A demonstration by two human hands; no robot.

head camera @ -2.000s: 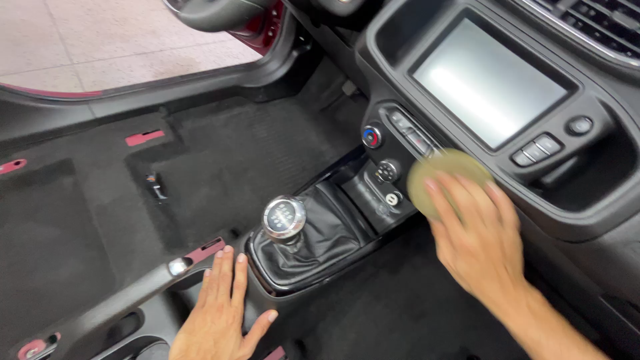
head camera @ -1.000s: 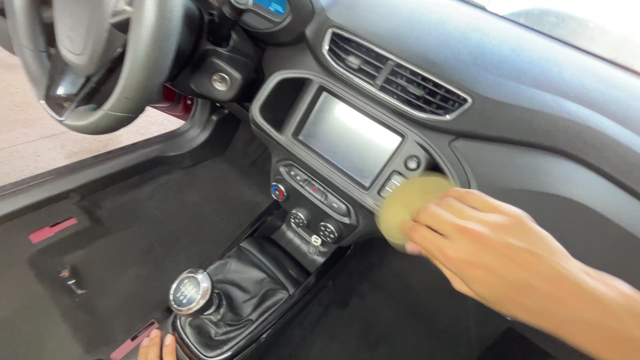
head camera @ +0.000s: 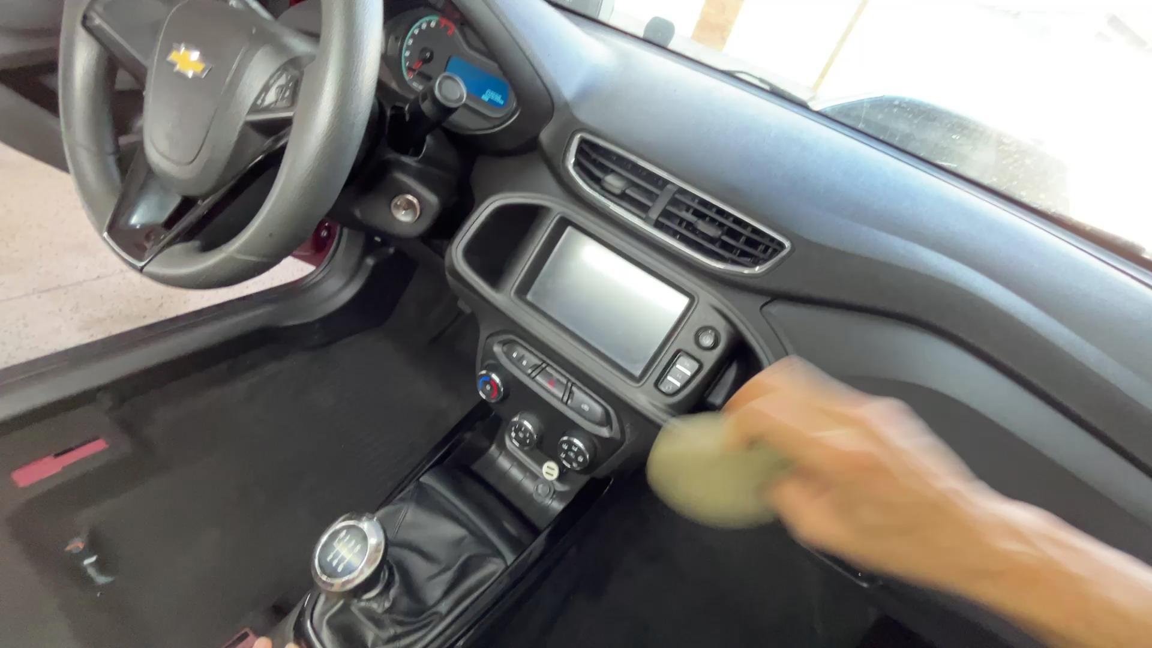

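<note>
My right hand, blurred, grips a round yellowish-green pad at the lower right corner of the centre console. The pad hangs over the dark footwell, right of the climate control panel; whether it touches the trim I cannot tell. A car touchscreen is up and to the left of it. Only fingertips of my left hand show at the bottom edge, near the gear lever knob and its black boot; the rest of that hand is out of view.
A steering wheel stands at the upper left, with a stalk beside it. Twin air vents sit above the screen in the dark dashboard. Bare floor carpet with a metal bracket lies at left.
The view has swung up and toward the windshield. My right hand, still holding the pad, has moved from beside the screen's buttons to below them. Less of my left hand shows.
</note>
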